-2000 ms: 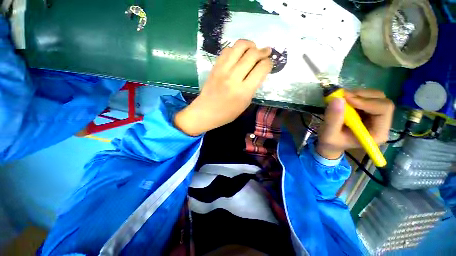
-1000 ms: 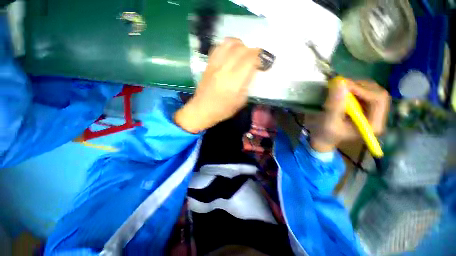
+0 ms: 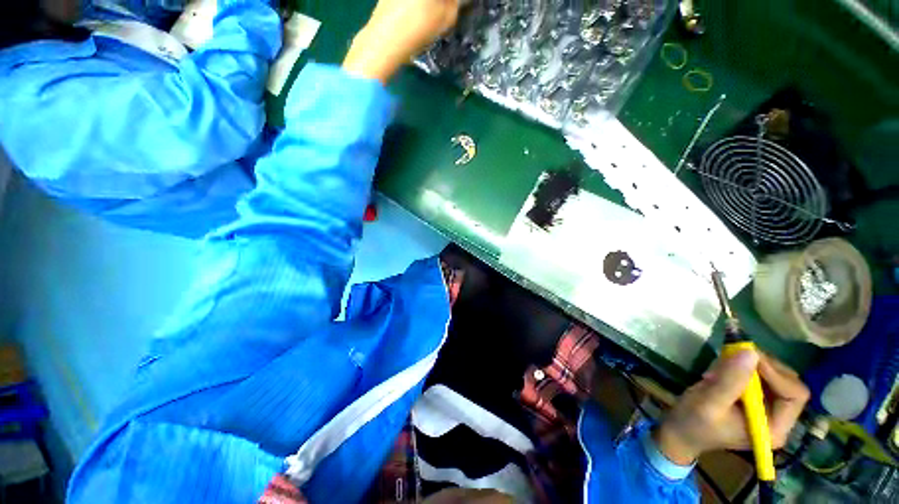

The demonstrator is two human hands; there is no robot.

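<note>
The black round circuit board (image 3: 621,267) lies flat on the white sheet (image 3: 577,281), touched by no hand. A dark bristly heap of short pieces (image 3: 554,200) lies at the sheet's left end. My right hand (image 3: 734,409) holds the yellow soldering iron (image 3: 755,413), its metal tip over the right end of the sheet. My left hand (image 3: 406,34) is stretched far out at the top edge of the picture, left of the clear blister tray (image 3: 562,59). Its fingers are partly cut off, so what it holds cannot be told.
A perforated white strip (image 3: 660,192) lies beyond the sheet. A wire-guarded fan (image 3: 759,189) and a beige tape roll with silvery shreds (image 3: 856,295) stand at the right. A curved small assembly (image 3: 464,149) lies on the green mat. A person's blue sleeve (image 3: 128,118) is at the left.
My left hand has left the black board and reached far forward and left. The board now lies alone on the sheet. The view has turned and shows the tray and fan. The iron stays in my right hand.
</note>
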